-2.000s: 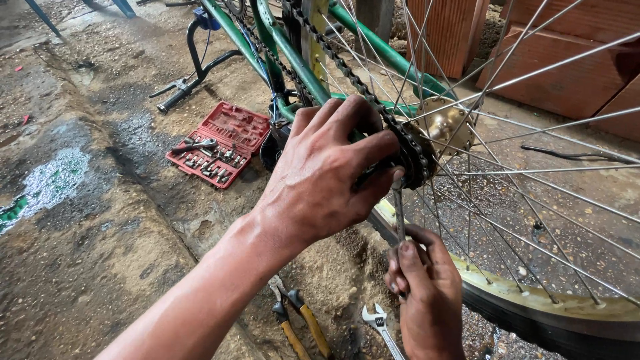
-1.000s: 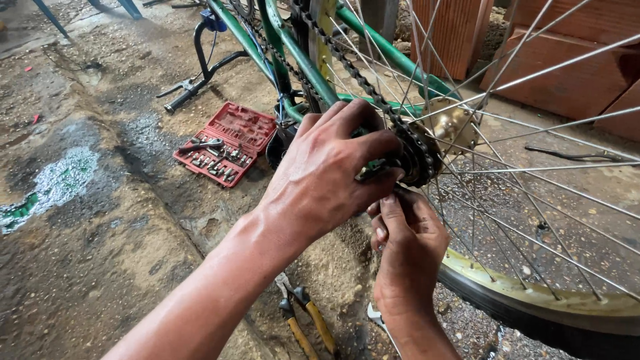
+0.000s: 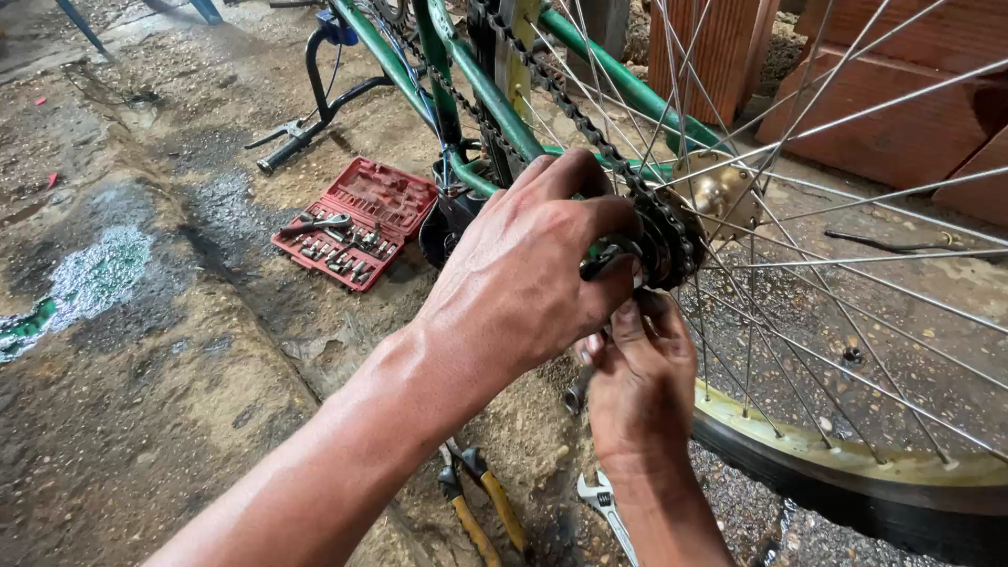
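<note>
My left hand (image 3: 528, 260) curls around the end of the green bicycle frame (image 3: 496, 98) beside the rear axle, its thumb and fingers gripping there; the exact part is partly hidden. Just below, my right hand (image 3: 642, 370) has its fingertips at the axle end, and what they pinch is hidden. A wrench end (image 3: 574, 399) shows beside the right hand; whether that hand holds it cannot be told. The bicycle chain (image 3: 583, 122) runs onto the sprocket (image 3: 677, 244), next to the brass-coloured hub (image 3: 720, 197) of the spoked wheel.
An open red socket set case (image 3: 378, 197) lies on the rough ground, left of the bicycle. Pliers with yellow handles (image 3: 492, 504) and an adjustable wrench (image 3: 606, 504) lie below the hands. The handlebar (image 3: 295, 150) rests on the ground. Red bricks (image 3: 874, 118) stand behind the wheel, whose tyre (image 3: 866, 496) reaches lower right.
Two seconds ago my right hand held a wrench up to the axle; now its fingertips are at the axle end instead. My left hand stays by the sprocket.
</note>
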